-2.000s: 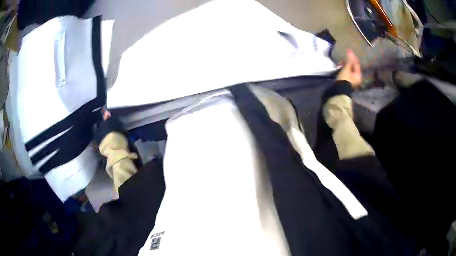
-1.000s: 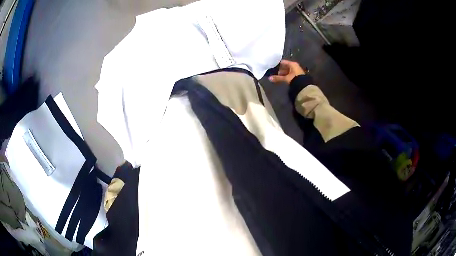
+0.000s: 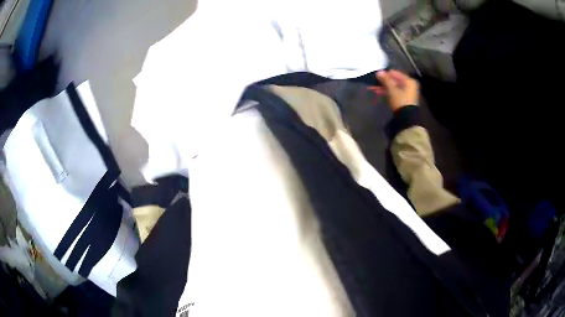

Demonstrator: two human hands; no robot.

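A large white garment panel (image 3: 217, 56) lies on the table in front of me, its surface washed out by glare. A dark band (image 3: 297, 78) runs along its near edge. My right hand (image 3: 399, 91) pinches the band's right end at the panel's near right corner. My left hand is hidden at the panel's near left edge; only its dark cuff and beige sleeve show. A narrow raised strip shows faintly near the panel's top.
Stacked white panels (image 3: 56, 145) with dark edges and stripes hang at the left. The grey table cover (image 3: 111, 37) shows behind them, with a blue bar (image 3: 31, 34) at far left. A pale block (image 3: 440, 43) stands upper right. Blue items (image 3: 483, 198) lie low at right.
My right hand has moved right in view, still at the panel's corner. The band along the near edge looks straighter and longer. The stacked panels appear slightly higher as the view shifted.
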